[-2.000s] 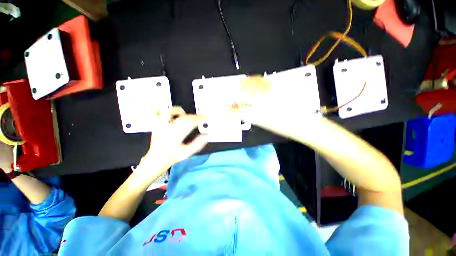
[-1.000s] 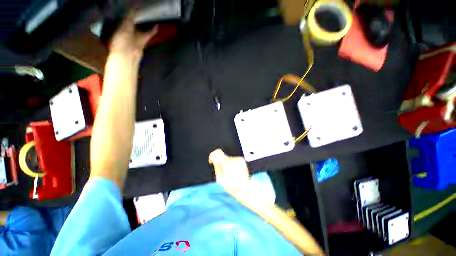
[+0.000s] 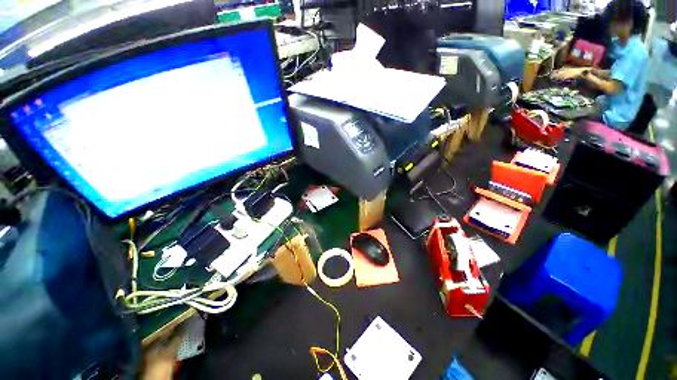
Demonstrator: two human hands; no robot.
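My left hand (image 3: 159, 362) is at the bottom left, blurred and cut off by the lower edge. A perforated white box (image 3: 191, 338) is beside it; whether the fingers grip it cannot be told. My right hand is not in view. A white box (image 3: 382, 353) lies feet-up on the black bench at the bottom centre, with a yellow-red wire lead (image 3: 338, 326) beside it.
A lit monitor (image 3: 171, 119) and a grey label printer (image 3: 341, 141) stand behind. A masking tape roll (image 3: 335, 267), a black mouse (image 3: 370, 249) on a red pad (image 3: 377, 278), a red tape dispenser (image 3: 456, 267) and a blue stool (image 3: 568, 286) are right. A person (image 3: 627, 74) sits far right.
The view has swung up and to the right, bringing in the monitor and printers. My left hand is now low at the left edge of the bench; my right hand has left the picture.
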